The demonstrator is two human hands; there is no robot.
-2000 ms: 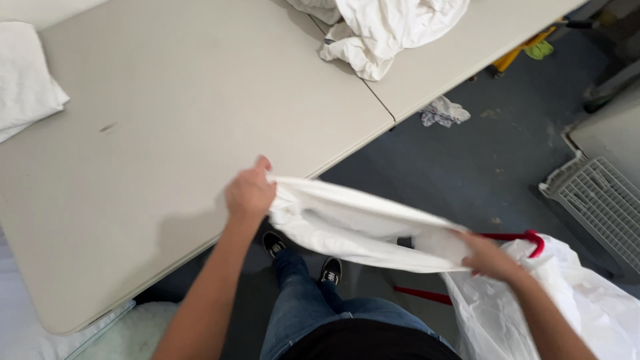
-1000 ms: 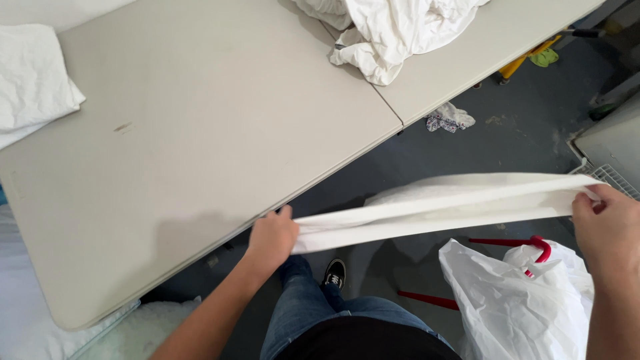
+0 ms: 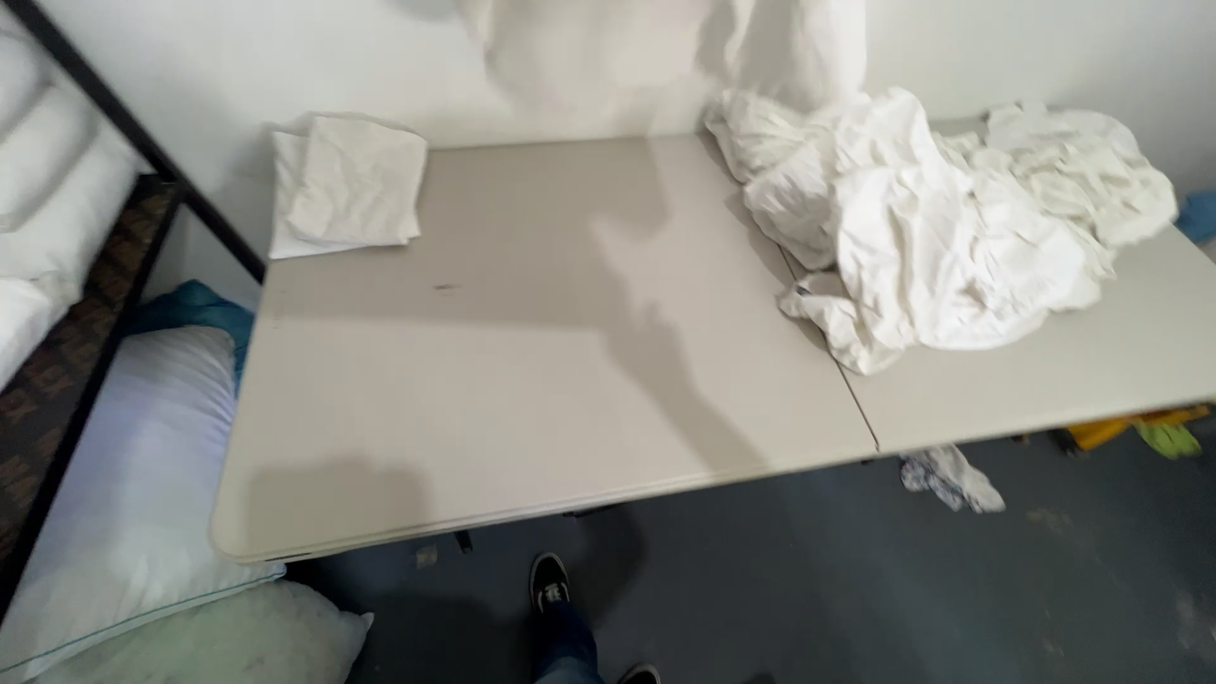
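Neither of my hands shows in the head view. A white cloth (image 3: 798, 47) hangs at the top edge, blurred, against the wall behind the table; what holds it is out of frame. Below it stands a beige folding table (image 3: 532, 380), with shadows across its top. A folded white cloth (image 3: 356, 185) lies at the table's back left corner. On the right, a large crumpled heap of white fabric (image 3: 950, 237) covers part of the seam and reaches toward the back edge.
White pillows (image 3: 142, 456) lie left of the table, beside a dark metal rack (image 3: 104, 90) holding white bedding (image 3: 57, 180). A crumpled patterned cloth (image 3: 950, 478) is on the grey floor (image 3: 807, 589). Yellow and green items (image 3: 1130, 432) show under the table at right.
Both hands, earlier holding a white cloth stretched between them in front of the table, have left the view. The view has shifted toward the wall and the left side.
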